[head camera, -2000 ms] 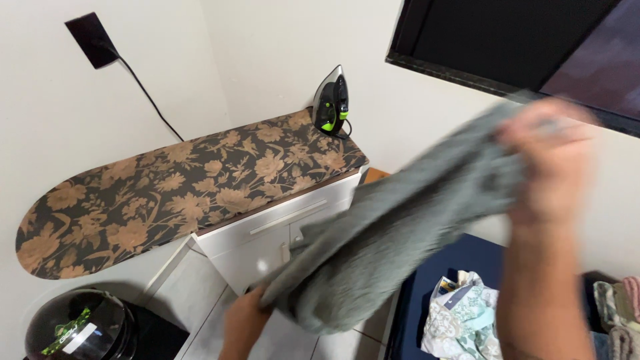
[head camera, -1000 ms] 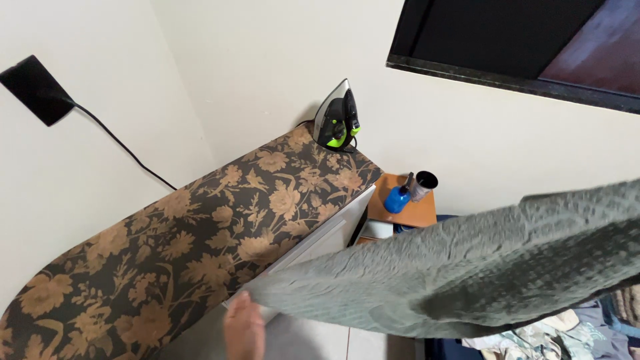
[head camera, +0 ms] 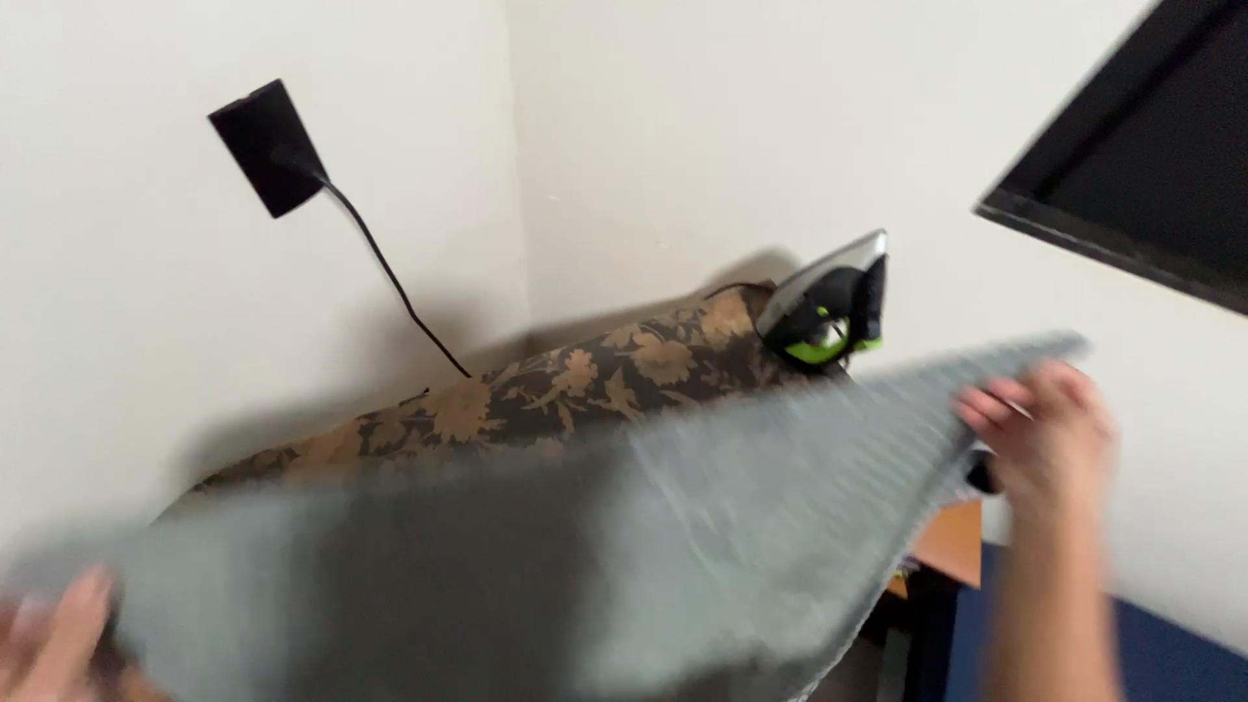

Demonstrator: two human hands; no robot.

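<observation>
A grey-green cloth (head camera: 702, 546) is stretched between my two hands, blurred by motion, in front of the ironing board with a dark floral cover (head camera: 624, 375). At the lower left edge, my left hand (head camera: 68, 634) grips one end of it. My right hand (head camera: 1048, 429) pinches the cloth near its upper right corner. Beyond the cloth, a clothes iron (head camera: 829, 307) with black and bright green parts stands on its heel at the far end of the board. The cloth hides the near part of the board.
A black wall plate (head camera: 268, 146) has a black cord (head camera: 390, 278) running down behind the board. A dark screen (head camera: 1150, 156) hangs at upper right. Below my right hand are an orange-brown wooden surface (head camera: 951, 541) and a dark blue surface (head camera: 1170, 643).
The cloth, gathered two seconds ago and hanging toward the right one second ago, is now spread wide across the front of the board. The view has shifted.
</observation>
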